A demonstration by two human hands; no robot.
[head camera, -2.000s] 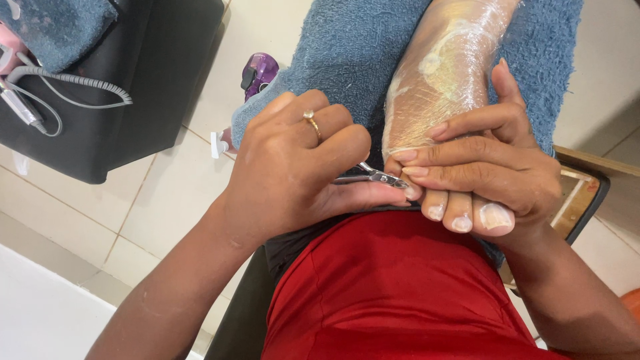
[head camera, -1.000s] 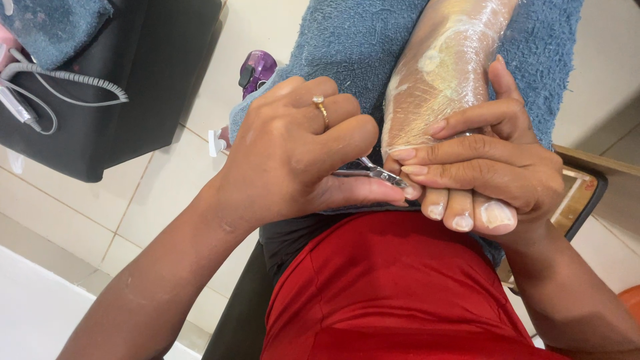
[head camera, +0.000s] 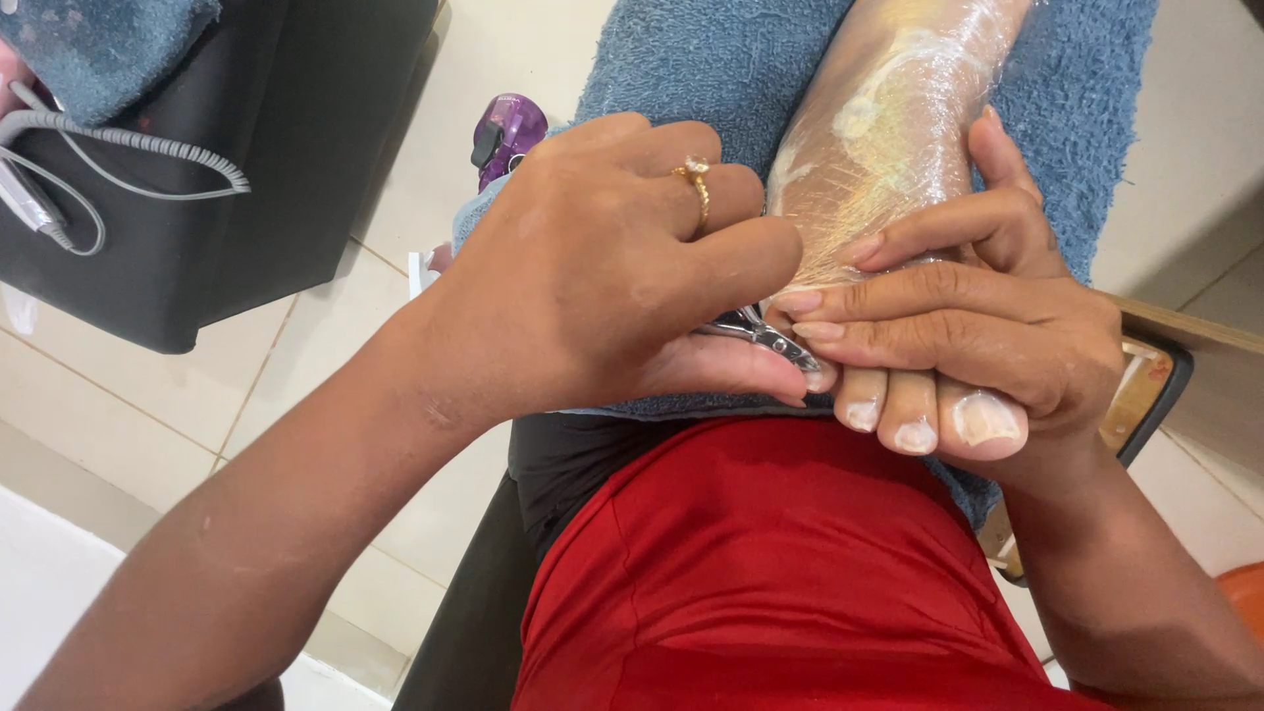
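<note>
A person's bare foot (head camera: 874,158), wrapped in clear plastic film over white cream, rests on a blue towel (head camera: 711,59). Its toes are uncovered, with white residue on the nails. My left hand (head camera: 632,267), wearing a gold ring, holds metal cuticle nippers (head camera: 775,341); their jaws are at the nail of the smallest toe (head camera: 823,377). Most of the handles are hidden in the palm. My right hand (head camera: 973,316) grips the front of the foot from the right, fingers across its top near the small toes; its thumb is hidden.
A black cart (head camera: 286,148) at the upper left carries a folded blue cloth (head camera: 118,49), a coiled grey cord (head camera: 148,148) and a silver handpiece (head camera: 28,202). A purple object (head camera: 509,133) lies beside the towel. A wooden panel (head camera: 1205,365) and an orange object (head camera: 1246,597) are at the right.
My left hand has turned slightly at the wrist and its curled fingers have shifted around the nippers. My right hand keeps its hold on the foot.
</note>
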